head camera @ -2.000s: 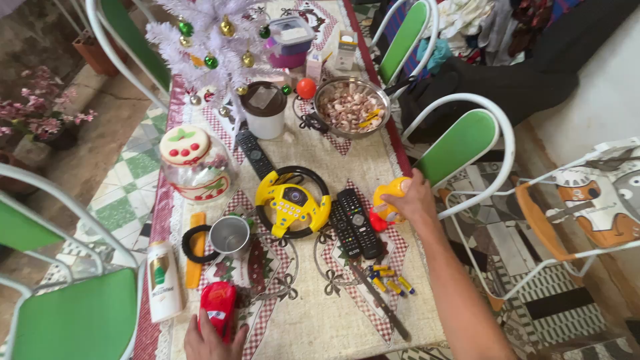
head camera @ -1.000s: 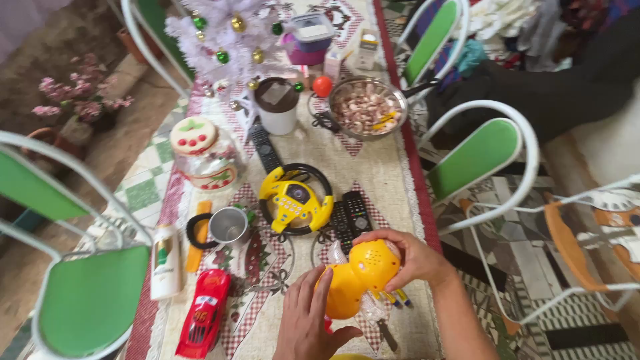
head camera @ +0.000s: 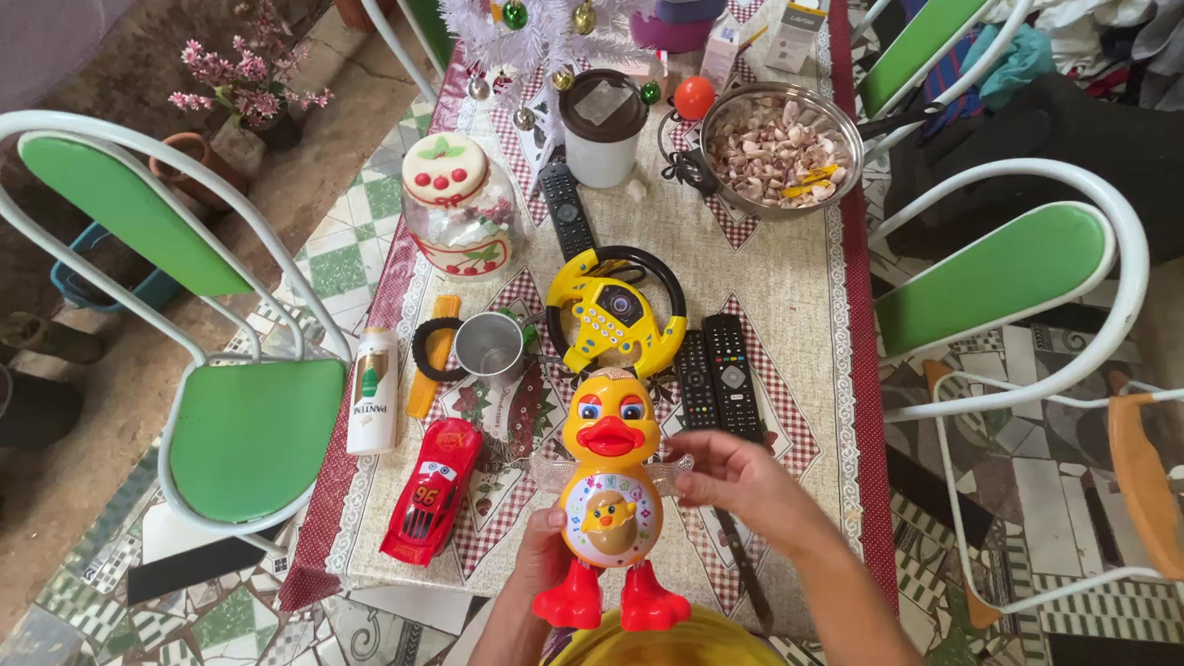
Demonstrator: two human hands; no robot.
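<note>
A yellow plastic toy duck (head camera: 612,462) with red feet faces up near the table's front edge. My left hand (head camera: 541,564) grips its body from the lower left. At its clear wing on the right, my right hand (head camera: 735,481) touches with thumb and fingers. Left of the duck lies a red toy car (head camera: 432,490). Just above the duck rests a yellow and black toy steering wheel (head camera: 615,310). Two black remote controls (head camera: 735,375) lie side by side to the right. A long dark thin object (head camera: 743,569) is partly hidden by my right hand.
A metal cup (head camera: 490,347), a shampoo bottle (head camera: 374,393) and a lidded glass jar (head camera: 460,208) stand or lie on the left. A pan of garlic cloves (head camera: 782,148) sits at the back right, its handle past the table edge. Green chairs (head camera: 259,435) flank the table.
The duck was at the table's right under my right hand, then between both hands with its back up; now its face shows. My left hand has let go of the red car.
</note>
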